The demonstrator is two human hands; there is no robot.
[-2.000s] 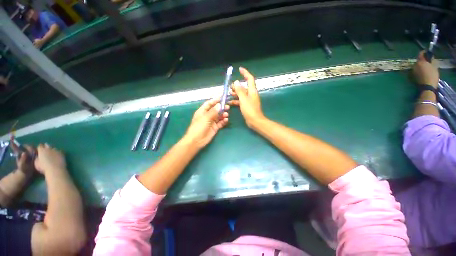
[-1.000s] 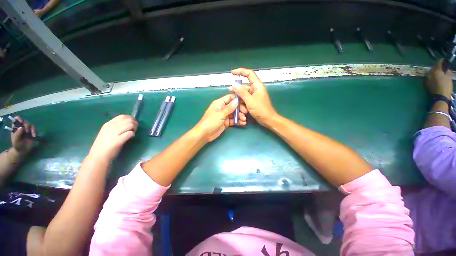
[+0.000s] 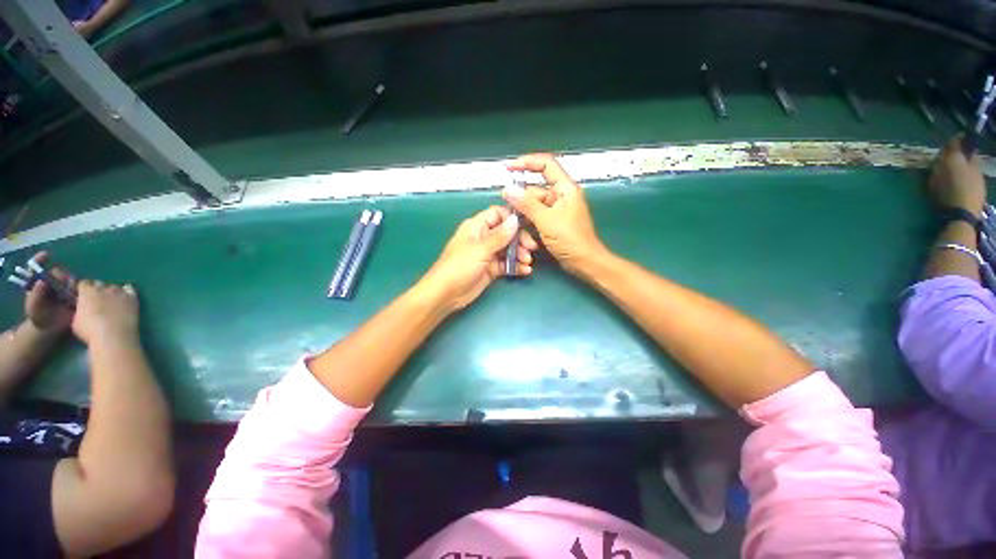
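A slim dark grey pen [image 3: 511, 258] stands roughly upright in the view between my hands, in front of the pale rail. My left hand [image 3: 476, 256] grips its lower barrel. My right hand [image 3: 554, 214] has its fingertips closed around the pale upper end, which they mostly hide. Two more grey pens [image 3: 355, 257] lie side by side on the green bench to the left, pale ends pointing away.
The pale worn rail [image 3: 437, 178] divides the bench from the dark green belt [image 3: 612, 104], which carries several spaced pens [image 3: 713, 92]. A grey metal upright [image 3: 126, 115] meets the rail at left. Neighbours' hands hold pens at far left [image 3: 104, 313] and far right [image 3: 957, 180].
The neighbour's hand at left reached in, took one of the three bench pens and drew back. My right hand closed on the pen's upper end. Belt pens shifted slightly left since one second ago.
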